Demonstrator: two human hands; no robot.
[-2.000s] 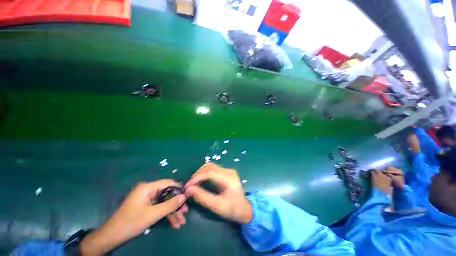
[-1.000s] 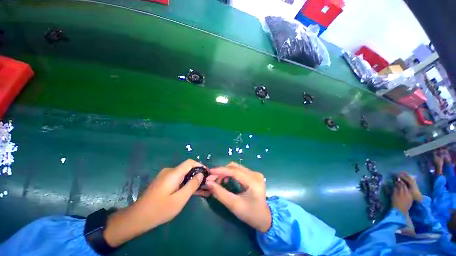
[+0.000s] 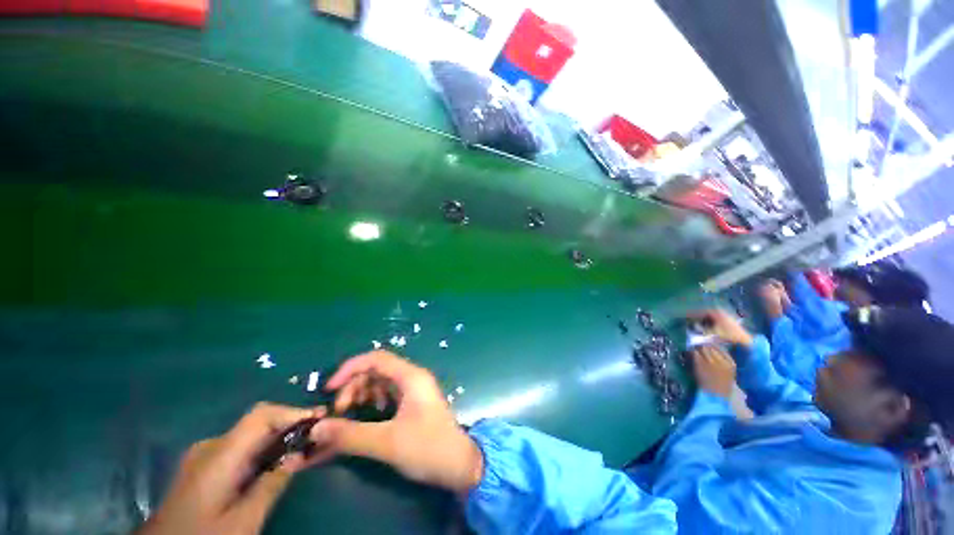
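Note:
My left hand (image 3: 225,475), low in the view and partly blurred, holds a round black unit (image 3: 291,444) between thumb and fingers. My right hand (image 3: 403,423) is at the right side of the same unit, its thumb and a finger touching the unit's edge; whether it also pinches a small part cannot be told. Small white plastic parts (image 3: 398,341) lie scattered on the dark green worktop just beyond my hands.
Round black units (image 3: 303,190) are spaced along the green belt (image 3: 167,246). A bagged dark bundle (image 3: 486,110), a red bin (image 3: 541,47) and a red tray (image 3: 136,8) are on the far ledge. A black parts pile (image 3: 656,361) lies by a neighbouring worker (image 3: 774,460).
The view has swung, so the scene sits further left and more of the neighbouring workers shows. My hands are lower left in the picture, still on the black unit.

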